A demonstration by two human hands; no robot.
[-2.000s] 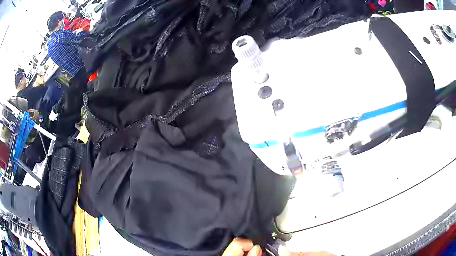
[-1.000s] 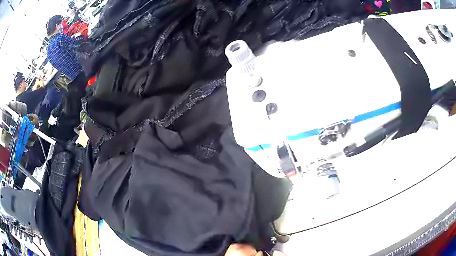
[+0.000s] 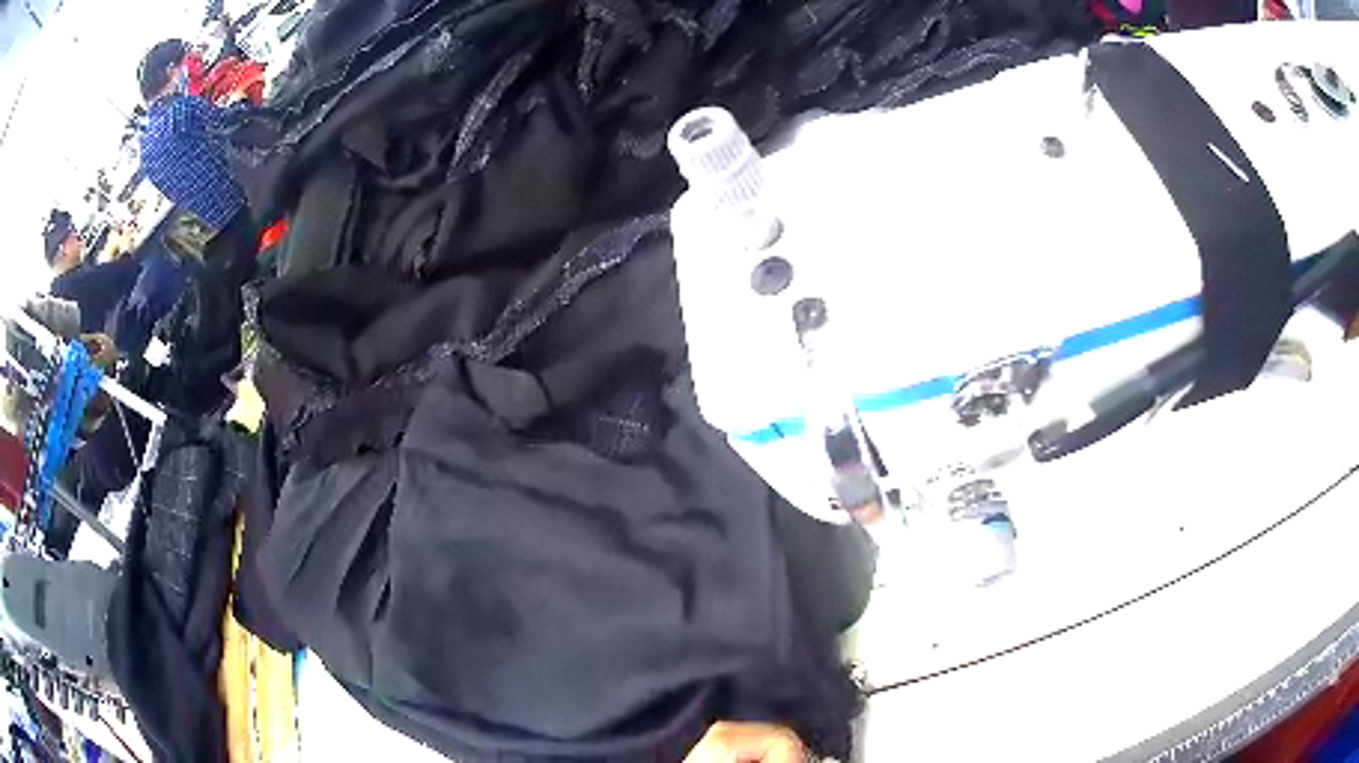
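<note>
The black garment piece (image 3: pixel 574 567) lies in soft folds left of the white sewing machine head (image 3: pixel 954 224), its near edge at the bottom of the picture. A greyish overlocked seam (image 3: pixel 514 321) runs across it. A small part of one hand (image 3: pixel 750 742) shows at the bottom edge, at the cloth's near edge; I take it as my left hand. Its fingertips are cut off, so its grip cannot be told. My right hand is out of the picture. The needle area is hidden by the machine head and cloth.
A black band (image 3: pixel 1215 224) wraps the machine arm. A heap of black garments (image 3: pixel 656 60) lies behind the head. Dark checked cloth (image 3: pixel 179 514) hangs at left beside a yellow strip (image 3: pixel 257 686). A person in a checked shirt (image 3: pixel 189 157) is at the upper left.
The hand at right, seen by the bottom edge before, has left the picture. The cloth's near right corner now reaches further right over the machine bed's edge. The view has shifted slightly.
</note>
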